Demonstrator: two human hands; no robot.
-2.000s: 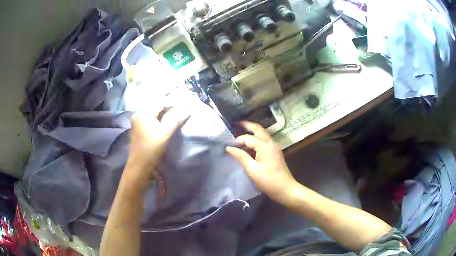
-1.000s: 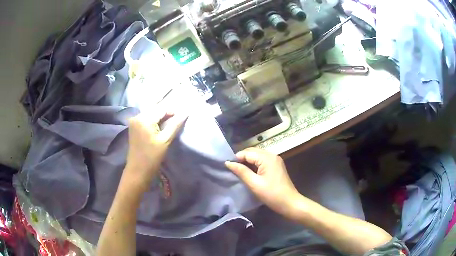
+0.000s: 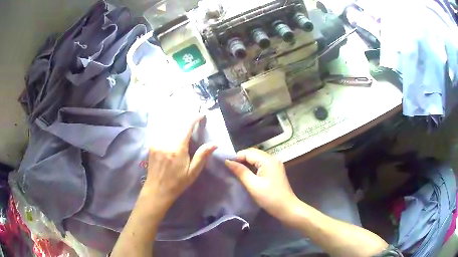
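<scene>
A grey-blue garment panel (image 3: 201, 201) lies over the table edge and lap, its upper part washed out by bright light at the overlock machine (image 3: 271, 60). My left hand (image 3: 173, 163) lies on the panel with fingers and thumb spread, its fingertips partly lost in the glare. My right hand (image 3: 261, 175) pinches the panel's right edge between thumb and fingers, in front of the machine's plate. The needle area is hidden by glare. Part of a small red embroidered logo (image 3: 143, 164) shows beside my left hand.
A crumpled darker work heap (image 3: 75, 75) lies left of the machine. A narrow metal tool (image 3: 349, 80) lies right of it. Light blue pieces (image 3: 419, 65) hang at the table's right end. Bundled pale blue pieces (image 3: 427, 206) are at lower right, red scraps (image 3: 45, 246) at lower left.
My left hand has moved right and down on the panel, and its fingers have spread. My right hand has moved slightly down from its earliest place and pinches the edge. The logo is now mostly covered.
</scene>
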